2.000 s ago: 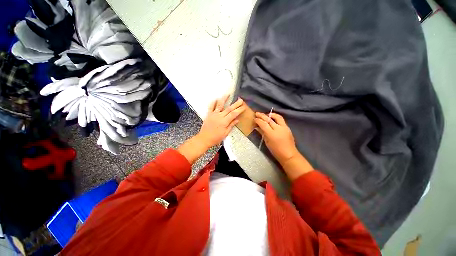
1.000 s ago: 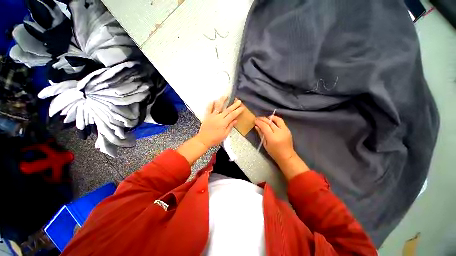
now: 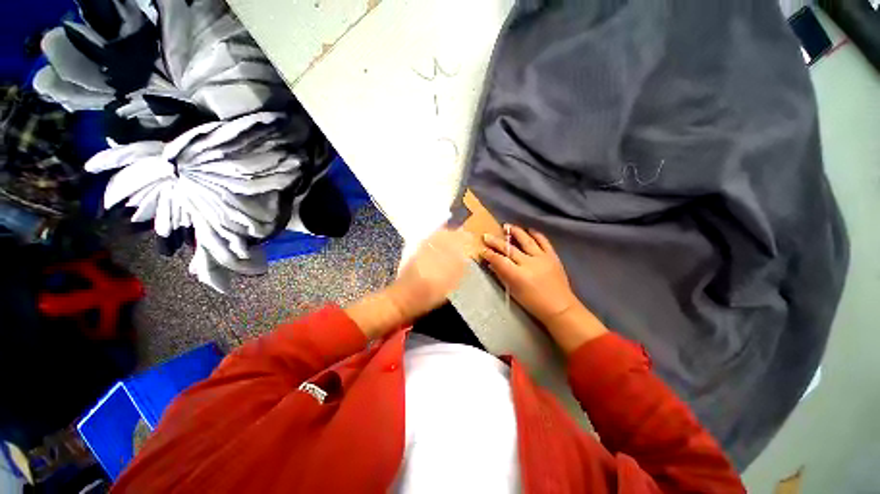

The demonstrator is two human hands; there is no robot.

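A large dark grey cloth (image 3: 666,222) lies on the table with its near corner by the table's front edge. A small brown card template (image 3: 480,224) lies on that corner. My right hand (image 3: 531,272) rests its fingertips on the card's right side and holds a thin pale marking pen (image 3: 508,253) upright between its fingers. My left hand (image 3: 434,272) is blurred at the card's lower left, by the table edge. Its fingers are unclear, and whether it holds anything cannot be told.
The pale table (image 3: 386,106) has wavy pen marks. A black phone (image 3: 810,34) lies at the far right and a small tan card (image 3: 789,482) at the near right. Left of the table are a grey-and-white piece bundle (image 3: 212,169) and a blue bin (image 3: 178,381) on the floor.
My left hand has moved down and back off the card, uncovering its far notched end. My right fingers have shifted further onto the card, and the pen stands more upright.
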